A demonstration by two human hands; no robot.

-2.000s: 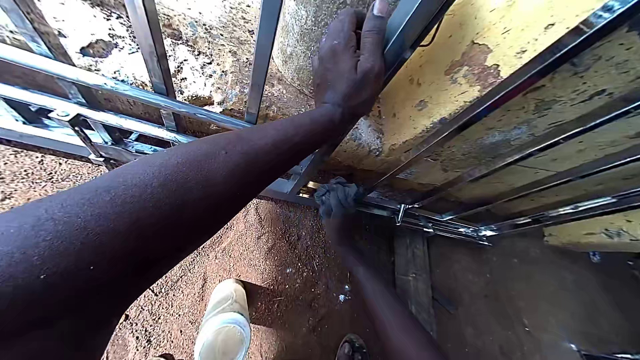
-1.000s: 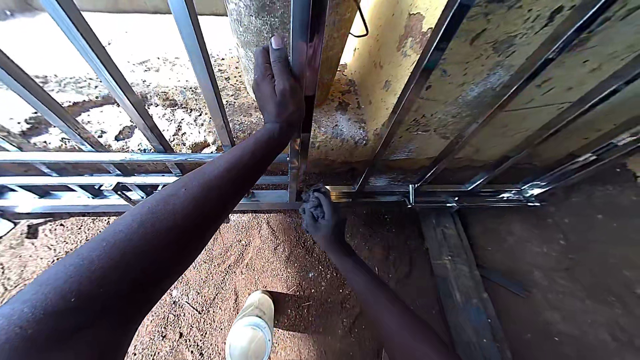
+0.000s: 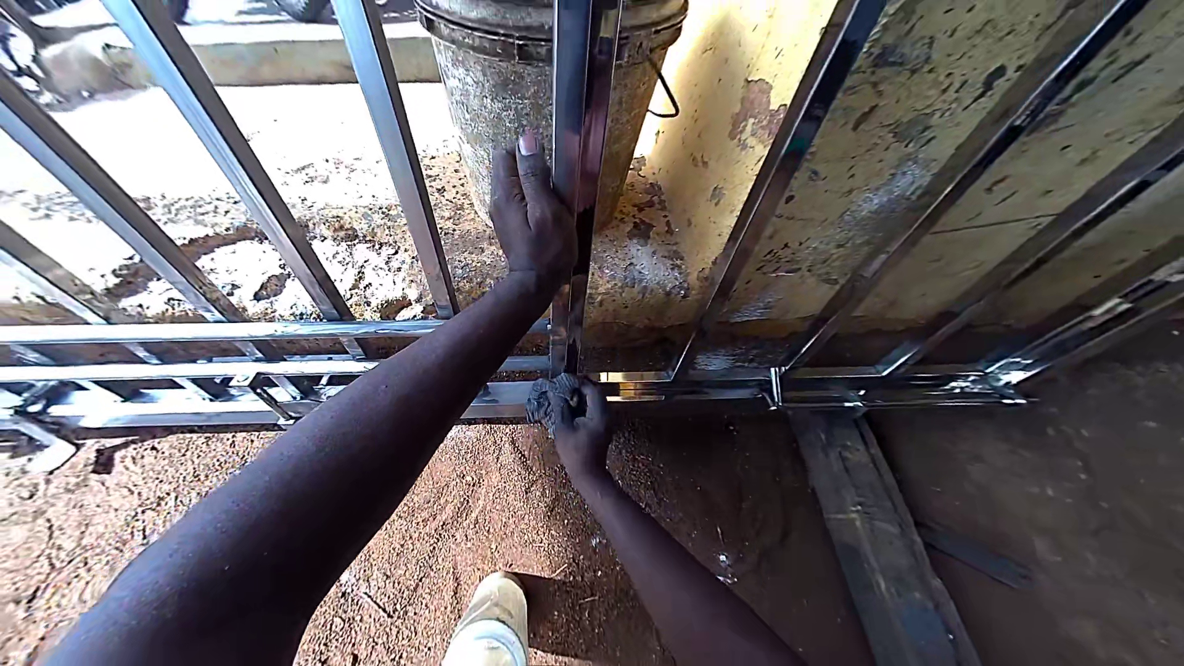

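My left hand (image 3: 534,215) is wrapped around a shiny upright metal bar (image 3: 575,102), its thumb pointing up along the bar. Lower down, my right hand (image 3: 585,421) grips a dark grey cloth (image 3: 548,400) and presses it at the foot of that bar, where it meets the bottom rail (image 3: 504,396) of a metal grille. A short stretch of the rail just right of the cloth looks golden. The fingers of my left hand that curl behind the bar are partly hidden.
A dirty plastic bucket (image 3: 481,102) stands behind the bars beside a stained yellow wall (image 3: 703,176). A wooden plank (image 3: 879,546) lies on the ground at right, with a thin dark strip (image 3: 976,557) near it. A pale cylindrical container (image 3: 490,629) is at the bottom, on reddish soil.
The view has turned, so the bars stand more upright and the bucket shows more. Both hands remain at the same bar, the cloth still in the right one.
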